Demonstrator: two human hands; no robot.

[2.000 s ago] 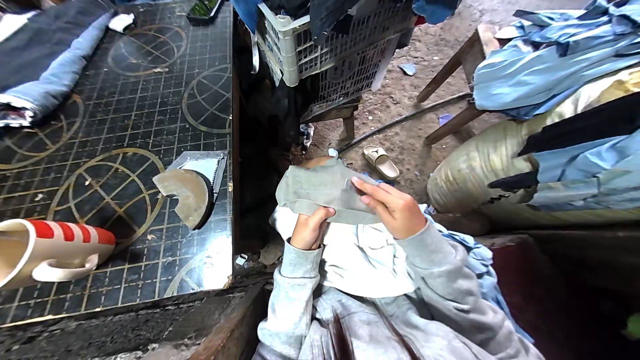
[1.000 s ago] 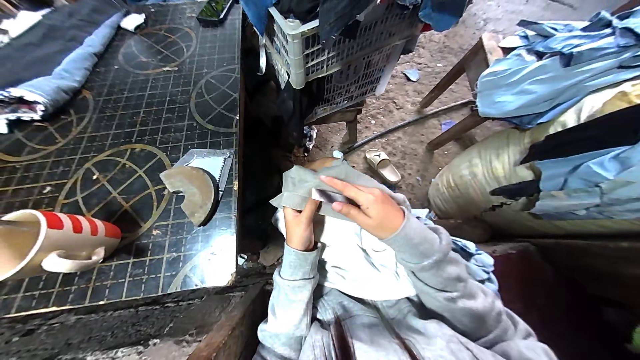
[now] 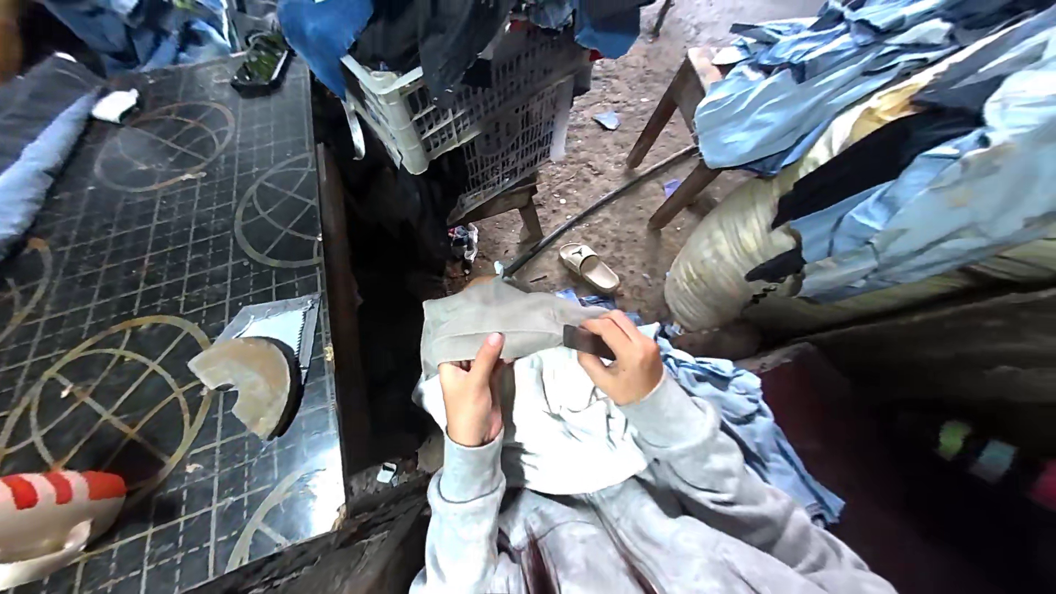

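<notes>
My left hand point(image 3: 474, 394) grips the lower edge of a grey-green cloth piece point(image 3: 503, 318), its thumb lying on top of the fabric. At the cloth's right end, my right hand point(image 3: 620, 356) pinches a small flat dark blade-like piece point(image 3: 587, 341) between thumb and fingers, touching the fabric's edge. A white cloth point(image 3: 569, 421) lies over my lap beneath both hands. Which fingers of the right hand also hold the cloth cannot be told.
A glass-topped table point(image 3: 206, 223) on the left bears a broken curved piece point(image 3: 247, 375), a striped mug point(image 3: 54, 516) and dark denim. Plastic crates point(image 3: 396, 115) with garments stand ahead. A sandal point(image 3: 589, 267) lies on the dirt floor; blue cloth point(image 3: 907, 206) covers a bulging sack point(image 3: 718, 256) at right.
The cloth, folded up between my hands one second ago, is now spread wider. My right hand has moved right, away from my left, with the dark flat piece still in its fingers.
</notes>
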